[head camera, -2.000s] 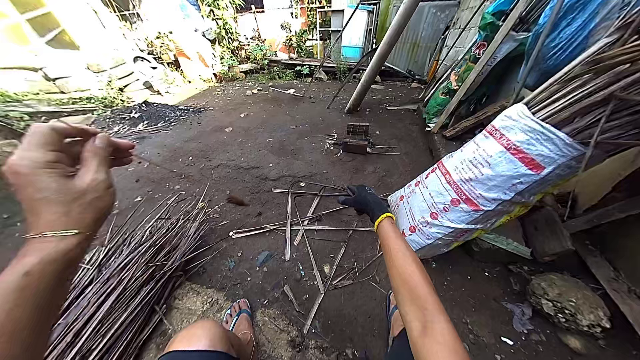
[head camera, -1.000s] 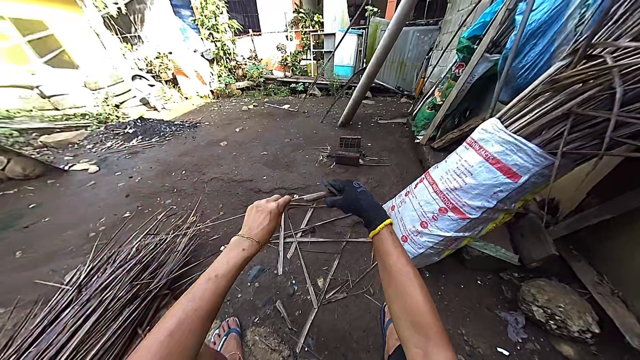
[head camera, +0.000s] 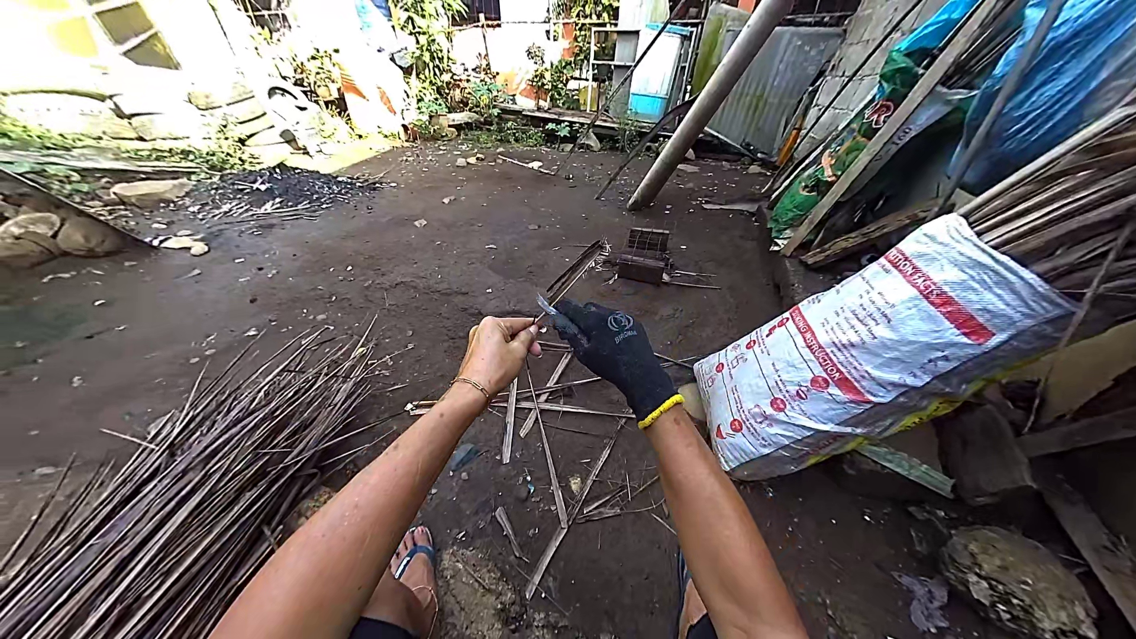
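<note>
My bare left hand pinches the thin end of a dried palm leaflet, which extends up and away from both hands. My right hand, in a dark knit glove with a yellow cuff, is closed on a small knife; its blade shows beside the left fingertips, while the handle is hidden by the glove. Below the hands, cut strips of dried leaf lie crossed on the soil. A large heap of thin dried leaf ribs spreads at the lower left.
A white printed woven sack leans at the right against a pile of dried stalks. A small metal rack stands ahead on the ground. Farther back rises a slanted pole. A rock lies at the lower right.
My left hand, raised at the far left two seconds ago, has come in beside my gloved right hand. The leaflet now points away from me, and the knife blade has come into sight.
</note>
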